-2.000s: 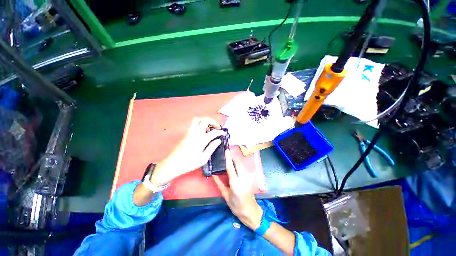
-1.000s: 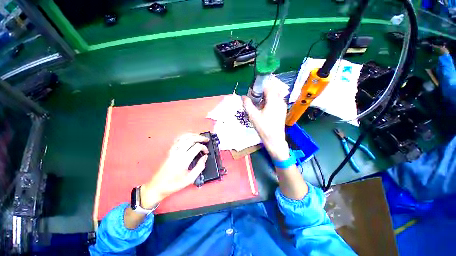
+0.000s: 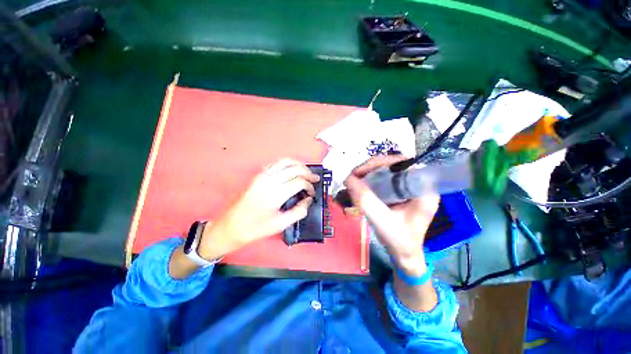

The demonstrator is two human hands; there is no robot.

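Note:
A black device housing (image 3: 311, 225) stands on the salmon-red mat (image 3: 221, 148). My left hand (image 3: 277, 197) holds it from the left, fingers over its upper part. My right hand (image 3: 398, 214) grips the grey-white barrel of the green-topped screwdriver (image 3: 443, 178), which lies nearly level, its tip pointing left, close to the housing's right side. Whether the tip touches the housing I cannot tell. Small dark screws (image 3: 382, 146) lie on white paper (image 3: 346, 142), partly behind the right hand and driver.
The blue screw tray (image 3: 465, 225) is right of my right hand. Blue-handled pliers (image 3: 522, 238) lie beyond it. The orange screwdriver (image 3: 536, 138) hangs behind the green top. Black housings (image 3: 588, 200) are piled at right; an open one (image 3: 398, 43) stands at the back.
My right hand has left the housing, taken the hanging screwdriver and pulled it down and towards the housing, tilting it level. My left hand still holds the housing. The view has shifted.

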